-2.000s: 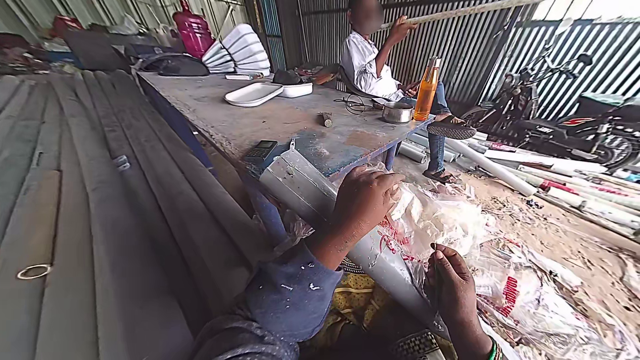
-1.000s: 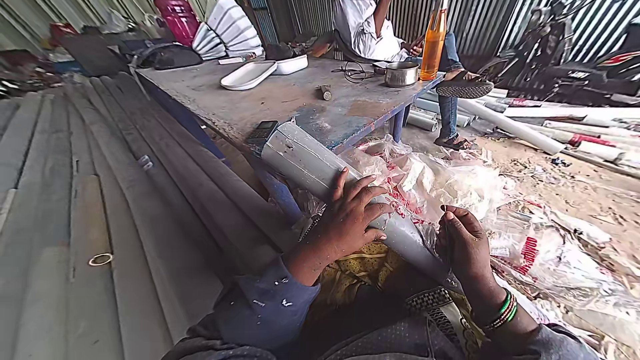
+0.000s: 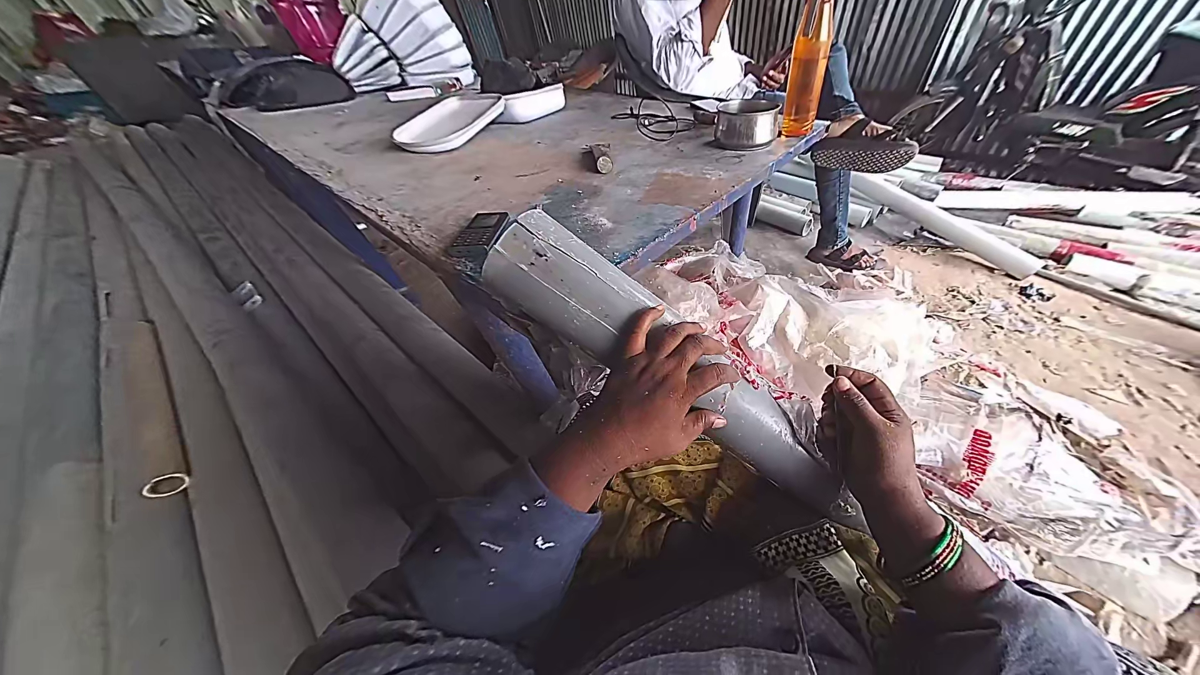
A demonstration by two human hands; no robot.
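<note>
A grey plastic pipe (image 3: 572,281) slants across my lap, its far end at the corner of a worn table (image 3: 375,169). My left hand (image 3: 661,389) lies on top of the pipe around its middle, fingers spread. To the right of the pipe, my right hand (image 3: 867,427) is pinched on a small thin dark item (image 3: 832,372), too small to name. A dark keypad phone (image 3: 480,232) sits beside the pipe's far end. Crumpled clear plastic wrapping (image 3: 806,319) with red print lies beyond both hands.
Long grey pipes (image 3: 309,375) lie side by side at the left, with a ring (image 3: 166,485) on them. The table holds white trays (image 3: 450,122), a metal pot (image 3: 747,124) and an orange bottle (image 3: 808,70). A person (image 3: 675,47) sits behind it. More pipes and motorcycles (image 3: 1059,122) are at the right.
My left hand has gone from a bunched hold above the pipe to lying spread on it. My right hand keeps its pinch beside the pipe. The view has tilted down.
</note>
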